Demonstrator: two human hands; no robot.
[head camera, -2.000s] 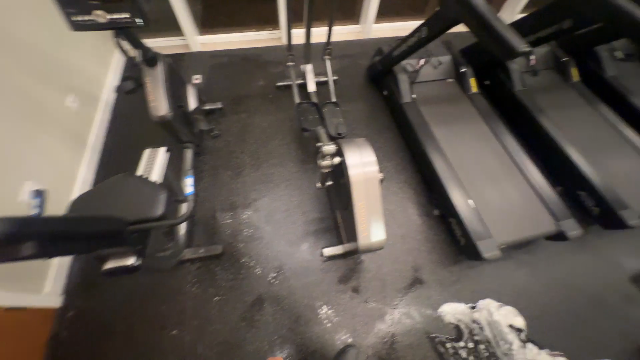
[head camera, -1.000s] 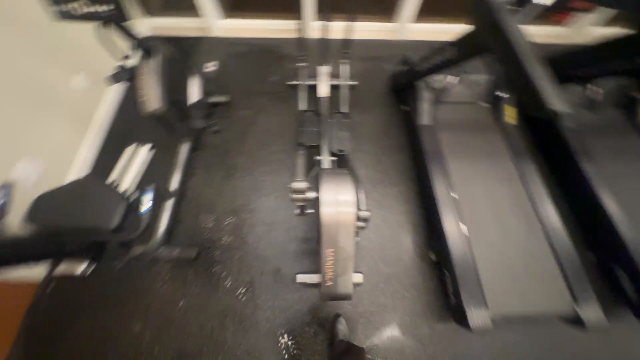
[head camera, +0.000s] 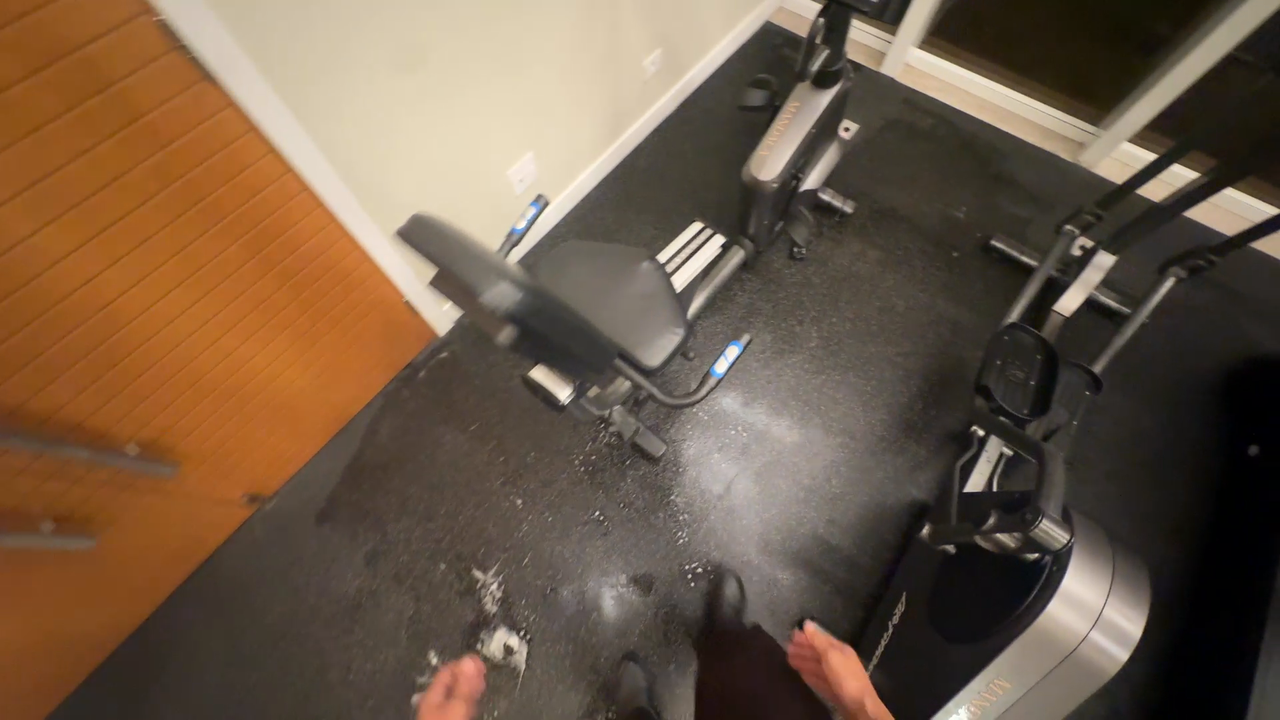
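Low in the view is my left hand (head camera: 452, 688), blurred, over the black rubber floor (head camera: 380, 560) with nothing seen in it. White foam or suds (head camera: 503, 648) lie on the floor just beside it. My right hand (head camera: 832, 668) is near the bottom edge, fingers extended and holding nothing, between my dark-clad leg (head camera: 750, 675) and the elliptical trainer (head camera: 1080, 610). White specks and wet, shiny patches spread over the floor ahead of my shoes (head camera: 728, 597).
A recumbent exercise bike (head camera: 610, 300) stands ahead beside the pale wall (head camera: 450, 90). The elliptical is close on my right. An orange slatted wooden door (head camera: 200, 270) with metal handles is on the left. Framed glass (head camera: 1050, 50) lies at the back right.
The view has swung left, bringing the orange door in and leaving the treadmills out. The bike and elliptical look nearer. Both my hands now show clearly at the bottom.
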